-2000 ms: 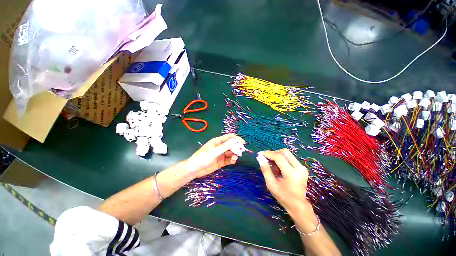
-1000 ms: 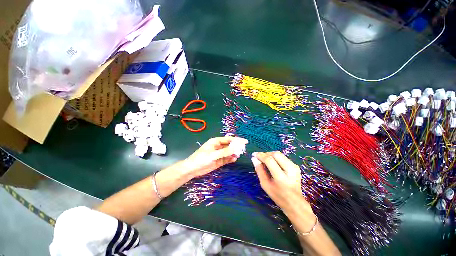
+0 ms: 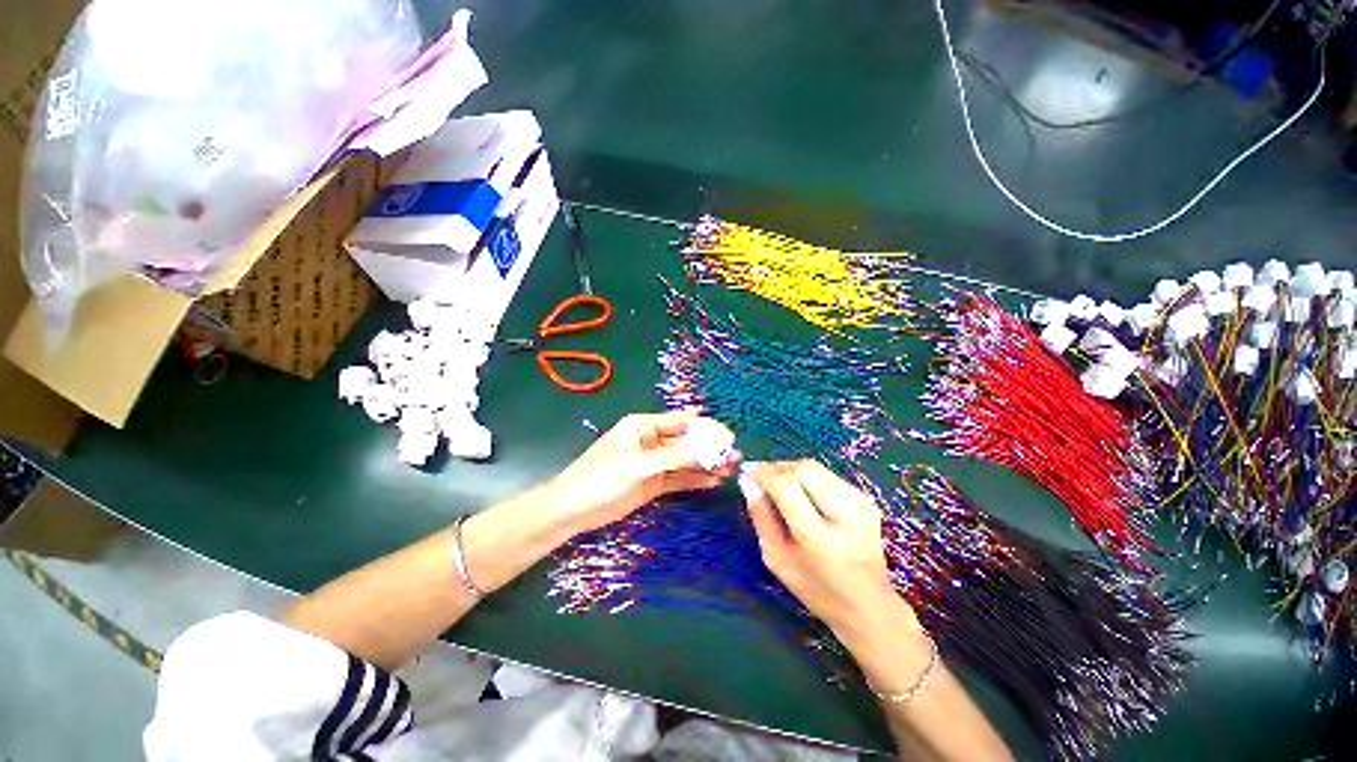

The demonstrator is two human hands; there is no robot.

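Note:
My left hand (image 3: 643,465) holds a white connector housing (image 3: 713,442) between thumb and fingertips, above the gap between the green and blue wires. My right hand (image 3: 816,530) is just right of it, thumb and finger pinched close to the housing. A small reddish tip shows between the two hands; whether the right fingers grip a wire is too small to tell. Blue crimped wires (image 3: 700,554) lie under and behind both hands. Green crimped wires (image 3: 774,390) lie just beyond. Black crimped wires (image 3: 1027,618) lie right of my right hand.
Yellow wires (image 3: 796,274) lie farthest, red wires (image 3: 1042,424) to the right, finished harnesses (image 3: 1243,387) at far right. Loose housings (image 3: 421,380), orange-handled scissors (image 3: 573,344) and a small carton (image 3: 454,223) are left. A cardboard box (image 3: 305,290) carries a plastic bag (image 3: 209,142). A white cable (image 3: 1027,201) lies behind.
My right hand has moved left, closing the gap to the housing. My left hand stays nearly in place, still holding the housing.

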